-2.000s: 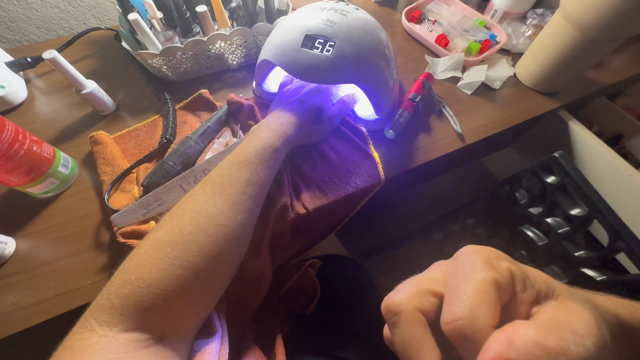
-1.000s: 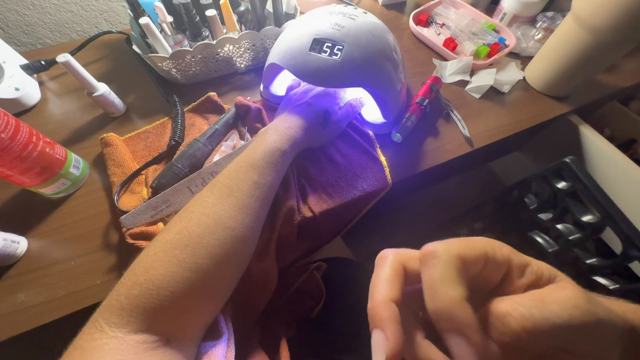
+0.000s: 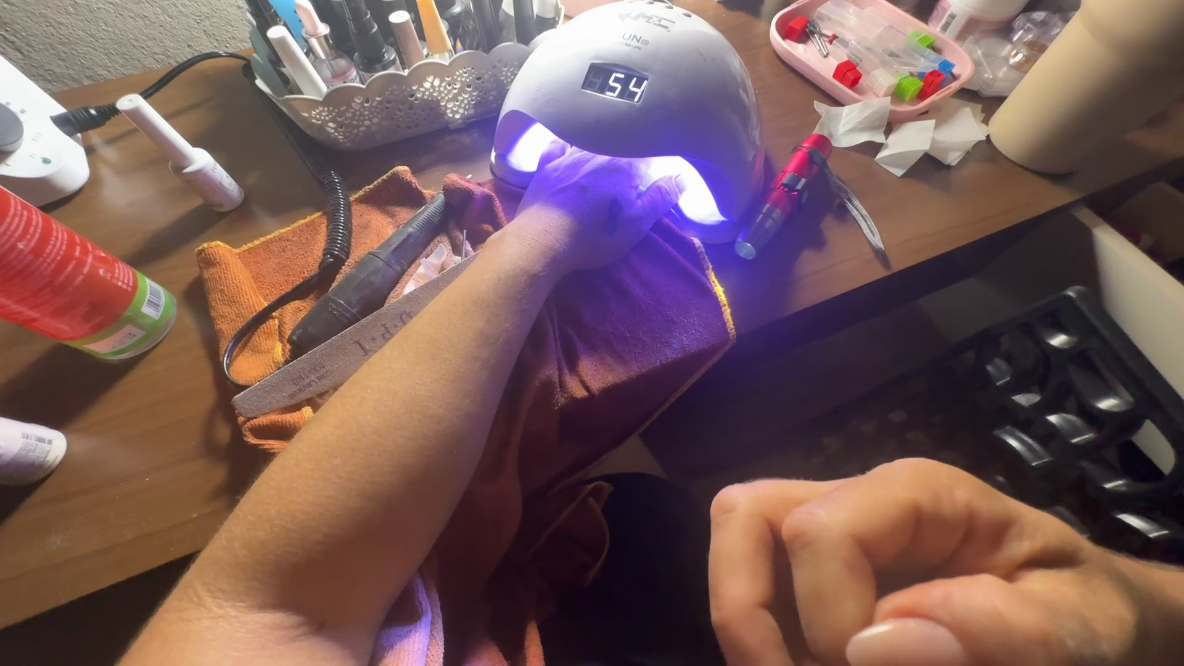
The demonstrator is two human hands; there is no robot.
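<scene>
My left hand (image 3: 597,199) reaches palm down into the mouth of a white UV nail lamp (image 3: 647,102), lit violet, its display showing 54. The fingertips are hidden inside, so whether they are spread cannot be told. Under the wrist lies an orange microfiber cloth (image 3: 638,342). On its left part rest a black electric nail drill handpiece (image 3: 365,282) with a coiled cord and a grey nail file (image 3: 305,375), partly behind the forearm. My right hand (image 3: 888,564) is at the lower right, off the table, with curled fingers and no object visible in it.
A white lace-edged basket (image 3: 398,111) of bottles stands behind. A white bottle (image 3: 185,153), a red-green can (image 3: 79,277) and a white device (image 3: 37,139) are left. Right are a red penlight (image 3: 786,194), white wipes (image 3: 911,139), a pink tray (image 3: 869,102), a beige cup (image 3: 1064,92) and an open drawer with a black organizer (image 3: 1064,388).
The lamp display has counted down from 56 through 55 to 54. My left hand has stayed in the lamp, while the fingers of my right hand have shifted slightly.
</scene>
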